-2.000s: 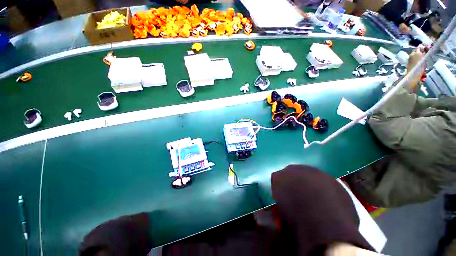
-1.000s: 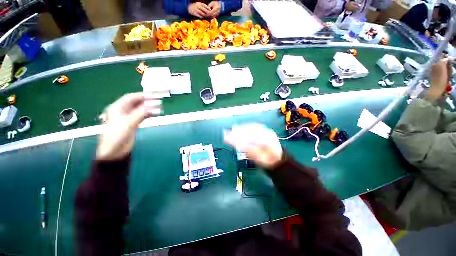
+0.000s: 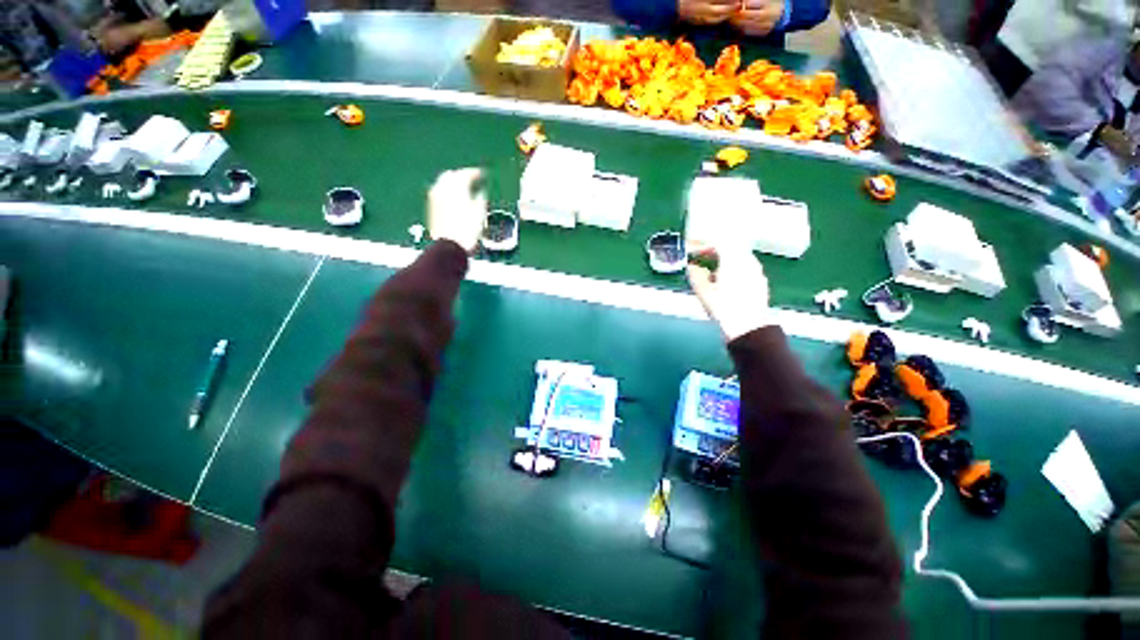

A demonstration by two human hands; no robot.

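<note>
My left hand (image 3: 459, 209), blurred, is over the green belt, just left of an open charging case (image 3: 500, 230). My right hand (image 3: 738, 290) is at the white rail, right of another case (image 3: 666, 253), fingers pointing to the belt. Whether either hand holds something is too blurred to tell. A small white earbud piece (image 3: 416, 233) lies left of my left hand. The left tester (image 3: 581, 413) has a lit screen and a white-and-black piece at its front edge. The right tester (image 3: 708, 415) is partly hidden by my right sleeve.
White gift boxes (image 3: 558, 185) sit along the belt. Orange-and-black round pieces (image 3: 925, 398) and a white cable (image 3: 928, 525) lie at right. A teal pen (image 3: 209, 385) lies left. Behind the belt are a brown carton (image 3: 490, 69), an orange pile (image 3: 700, 85) and another person's hands.
The view has swung left. Both sleeves came up over the worktop; my left hand has reached the belt, and my right hand has moved from the right tester to the rail.
</note>
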